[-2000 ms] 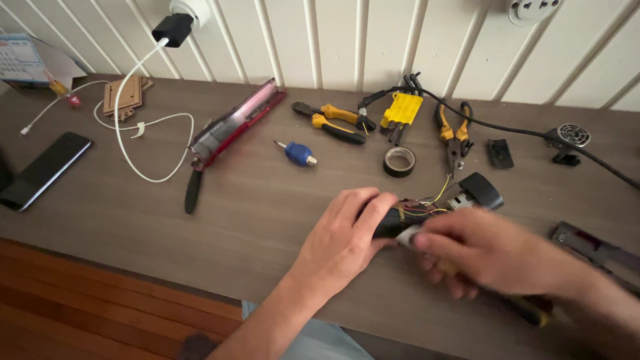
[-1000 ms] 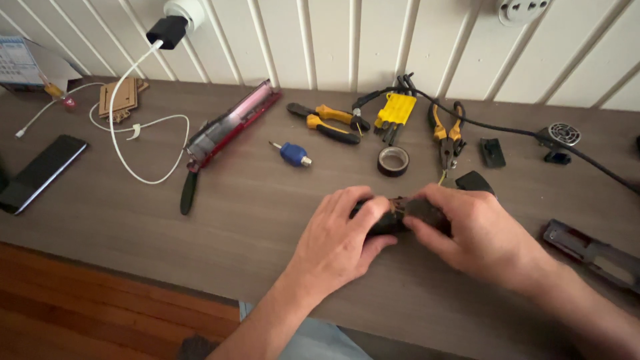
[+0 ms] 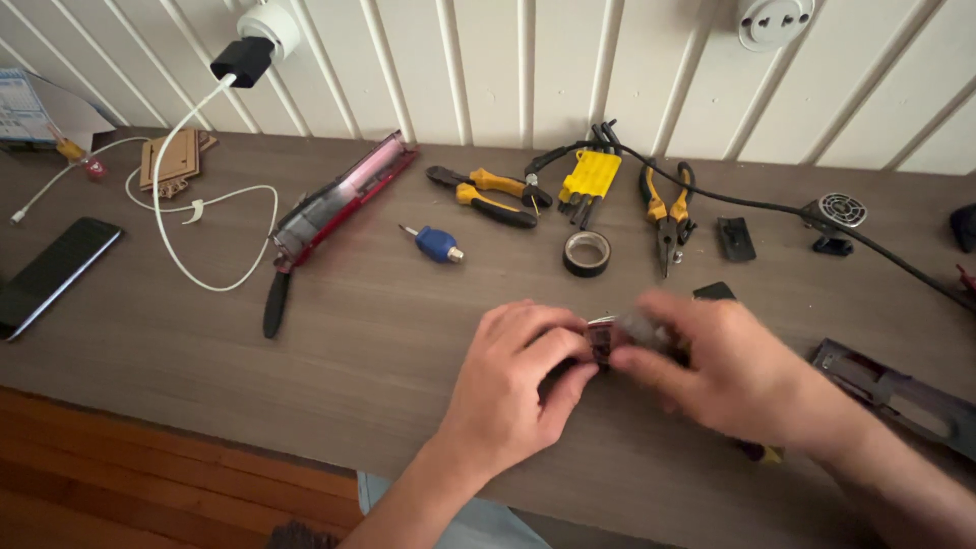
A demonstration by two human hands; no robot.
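Note:
At the desk's front half, my left hand (image 3: pixel 526 374) grips a small dark housing with reddish internals (image 3: pixel 600 341), mostly covered by its fingers. My right hand (image 3: pixel 717 358) is close against its right side, thumb and forefinger around a blurred greyish part (image 3: pixel 644 332) that I cannot identify. A pale wire shows above the housing. Behind the hands lie a roll of black tape (image 3: pixel 586 253), needle-nose pliers (image 3: pixel 667 213) and a black plastic piece (image 3: pixel 714 291). A tool's yellow-and-black handle (image 3: pixel 762 453) pokes out under my right wrist.
Diagonal cutters (image 3: pixel 488 194), a yellow hex-key holder (image 3: pixel 591 177), a blue stubby screwdriver (image 3: pixel 437 244) and a red-and-clear appliance casing (image 3: pixel 343 194) lie farther back. A black cord (image 3: pixel 747 202) crosses the back right. A dark casing (image 3: pixel 900 396) lies right, a phone (image 3: pixel 57 271) left.
The right hand has shifted slightly away from the left one, and a greyish part shows between its fingers. The left hand has stayed around the housing.

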